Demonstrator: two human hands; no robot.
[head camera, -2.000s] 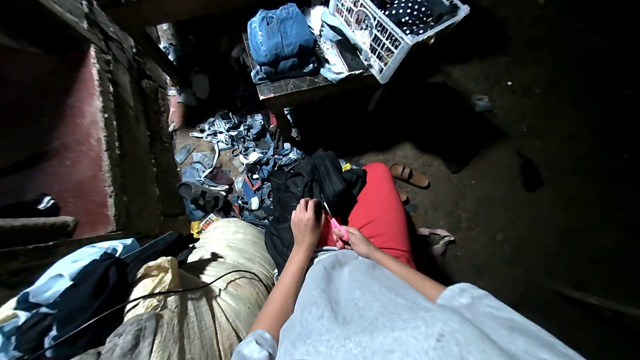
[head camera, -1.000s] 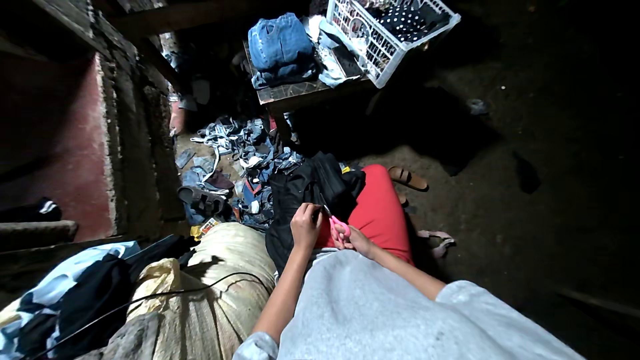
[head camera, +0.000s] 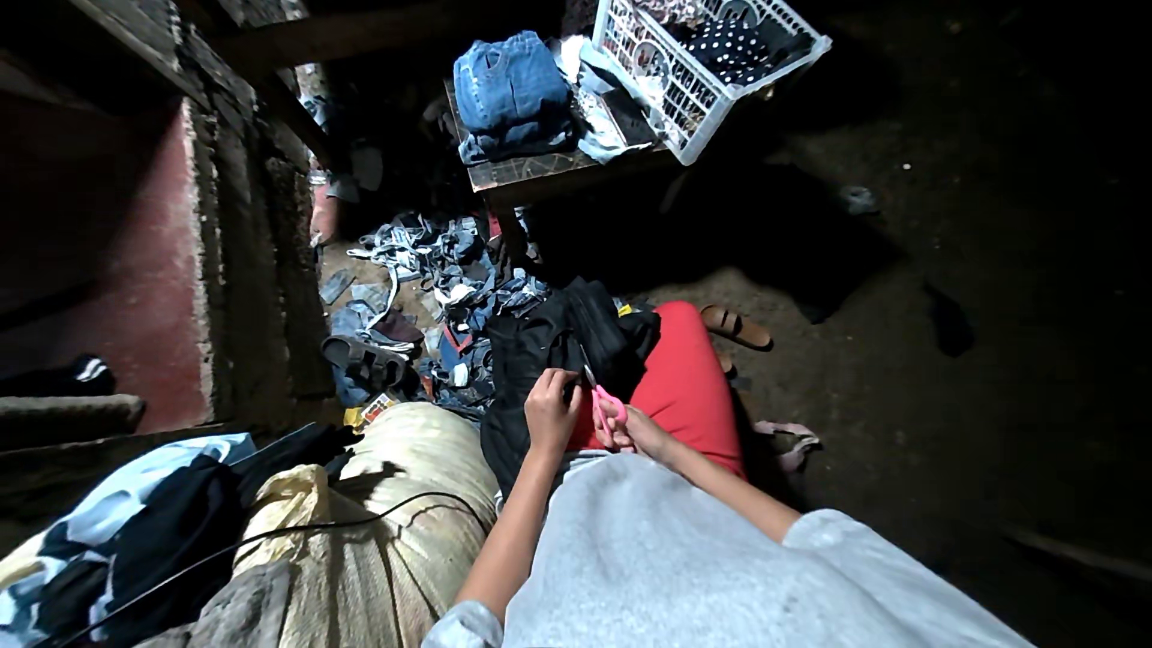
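Observation:
A black cloth garment lies across my lap, over the red trousers. On its right part rests my left hand, the fingers pinched together at its edge. Pink-handled scissors are in my right hand, with fingers through the handle loops. Their metal blades point up and away from me, close beside my left fingertips and over the black cloth. Whether the blades touch the cloth I cannot tell.
Denim scraps cover the floor ahead. Folded jeans and a white plastic crate with clothes stand on a low table. Stuffed sacks and a black cable are at my left. A brown sandal lies at right.
The pink scissors in my right hand have opened and shifted slightly since the earliest frame. My left hand stays at nearly the same place on the black cloth.

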